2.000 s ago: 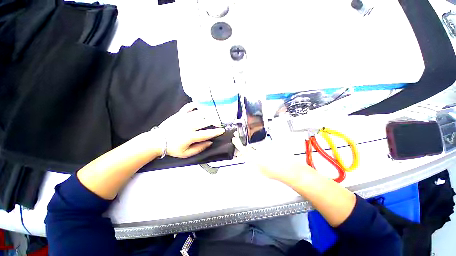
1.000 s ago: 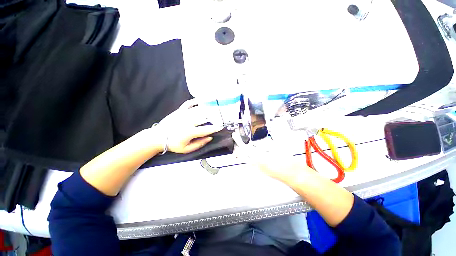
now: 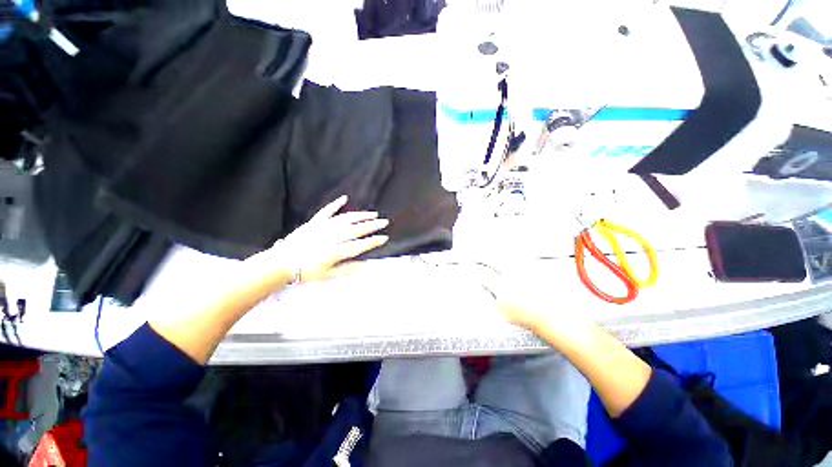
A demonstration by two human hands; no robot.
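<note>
A black cloth panel (image 3: 342,169) lies on the white table, its right edge beside the presser foot area (image 3: 497,182) of the white sewing machine. My left hand (image 3: 333,244) rests on the panel's front edge with its fingers spread. My right hand (image 3: 497,287) is washed out against the white table, right of the cloth; its fingers are too bright to make out. Scissors (image 3: 607,264) with one red and one yellow handle loop lie to the right of my right hand.
Black garment pieces (image 3: 182,137) are heaped at the left. A phone (image 3: 755,252) lies at the table's right. A grey ruler strip (image 3: 383,347) runs along the front edge. Blue bin (image 3: 730,369) at lower right; red crate (image 3: 16,388) at lower left. Black cloth (image 3: 399,16) lies behind.
The view has shifted. The cloth edge that was under the machine by my fingertips now lies left of the foot. My left hand has moved left from the needle area and its fingers have spread.
</note>
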